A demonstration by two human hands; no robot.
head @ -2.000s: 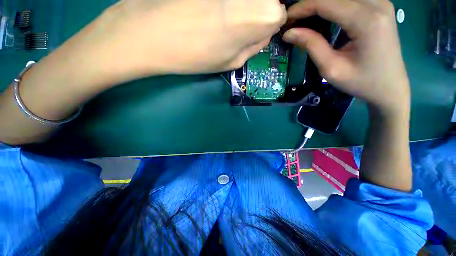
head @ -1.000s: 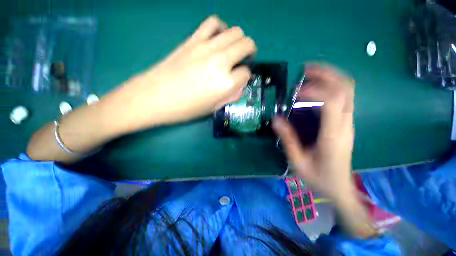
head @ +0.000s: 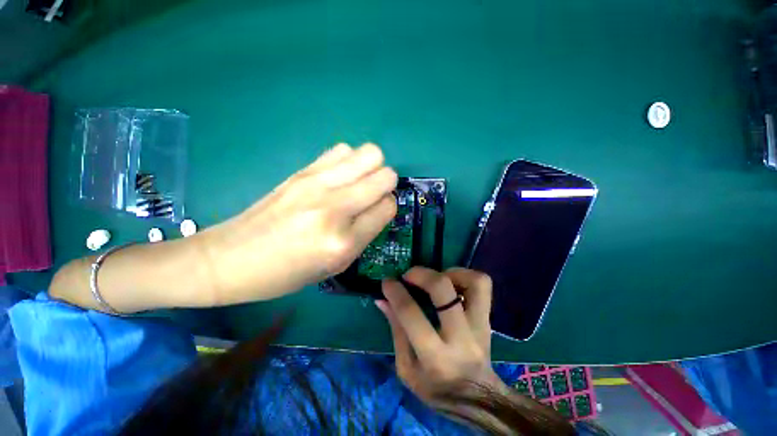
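Observation:
A green circuit board (head: 394, 249) sits inside a square black housing (head: 436, 223) on the green bench, in front of me. My left hand (head: 345, 204) is over the housing's left side with curled fingers; what its fingertips hold is hidden. My right hand (head: 443, 319), with a dark ring, has its fingers on the housing's near right corner and grips that edge. A smartphone (head: 535, 247) with a dark screen lies just right of the housing, apart from it.
A clear plastic box (head: 136, 162) with small dark striped parts stands at left. Small white pieces (head: 99, 239) lie near my left wrist, and a white disc (head: 659, 115) at right. Pink material (head: 24, 179) is at the left edge. A pink gridded tray (head: 558, 390) is below the bench edge.
My right hand has left the phone area and come to the housing's near corner. The phone now lies uncovered. The view has shifted, showing more of the bench's left side.

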